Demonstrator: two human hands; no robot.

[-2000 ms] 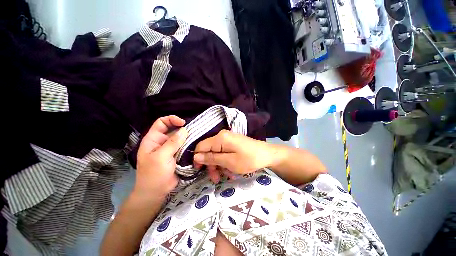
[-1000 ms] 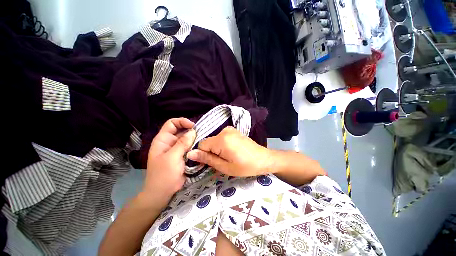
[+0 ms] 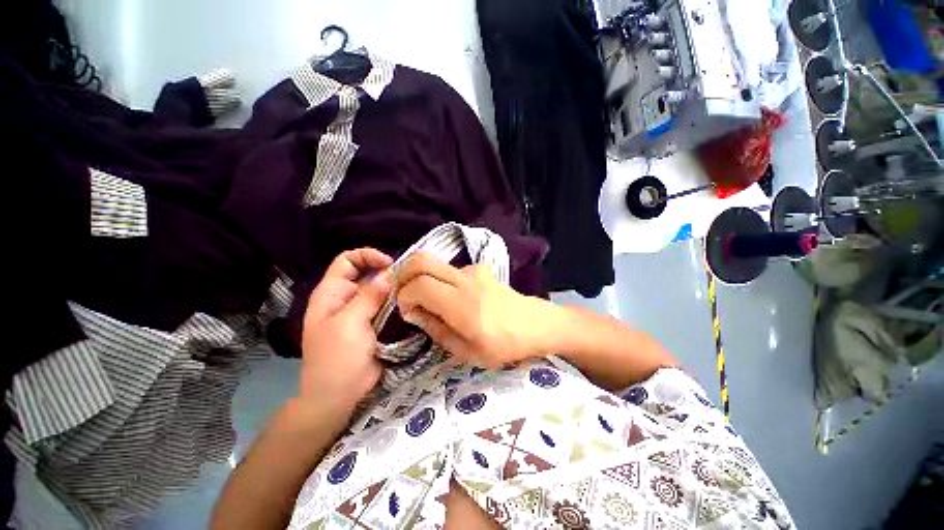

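A purple top (image 3: 414, 155) with a striped collar and placket lies on the white table, a black hanger (image 3: 333, 41) at its neck. Its striped band (image 3: 489, 248) is held as a loop above my lap. My left hand (image 3: 347, 321) pinches the band's left edge between thumb and fingers. My right hand (image 3: 461, 311) lies over the loop with curled fingers meeting the band close to my left fingertips. Whether my right hand holds a tool is hidden.
A pile of dark tops (image 3: 135, 269) with striped hems lies left. A long black garment (image 3: 549, 135), a grey-white sewing machine (image 3: 683, 78), a black ring (image 3: 647, 197) and a red bag (image 3: 740, 155) are right. Thread stands (image 3: 737, 245) line the right side; yellow-black tape (image 3: 717, 362) marks the floor.
My right hand's fingers have moved up from inside the loop to the band's upper left edge, nearer my left fingertips. My left hand still pinches the band.
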